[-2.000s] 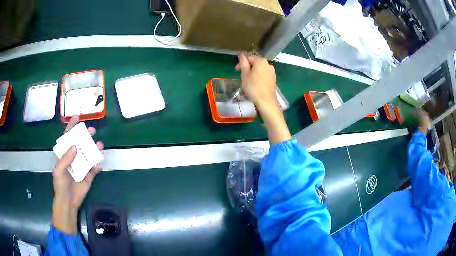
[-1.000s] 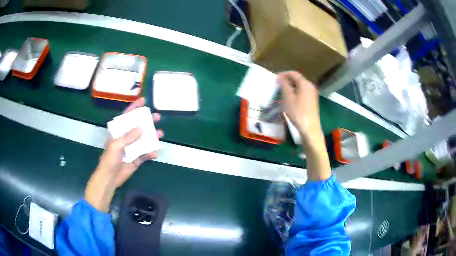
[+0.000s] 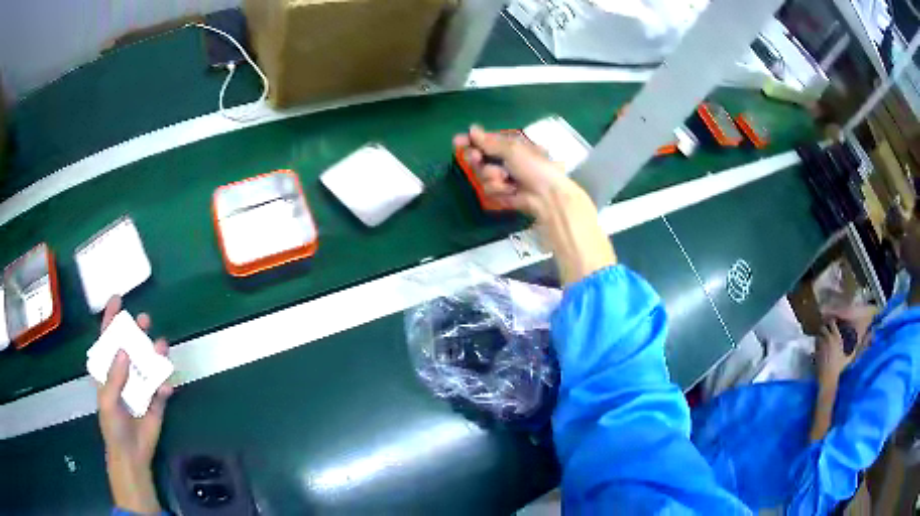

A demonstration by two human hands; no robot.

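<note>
My left hand (image 3: 131,433), at the lower left, holds a small stack of white cards (image 3: 136,368). My right hand (image 3: 520,176) is over an orange-rimmed tin (image 3: 486,194) and partly hides it. Its fingers are curled and no card shows in them. Another open tin (image 3: 264,222) on the belt has a flat white piece inside. A third tin (image 3: 32,297) stands at the far left. White lids lie between the tins: one beside the middle tin (image 3: 371,185), one above my left hand (image 3: 113,264), and one behind my right hand (image 3: 557,143).
A pale rail (image 3: 333,314) edges the green belt. A clear plastic bag (image 3: 479,348) and a dark phone (image 3: 210,486) lie on the bench. A carton (image 3: 343,50) is beyond the belt. A metal post (image 3: 671,101) crosses the view. Another person's blue sleeve (image 3: 857,393) is at right.
A second ago my right hand held a white card over a tin; the card no longer shows in it. My left hand still holds its stack. The camera view has shifted and turned.
</note>
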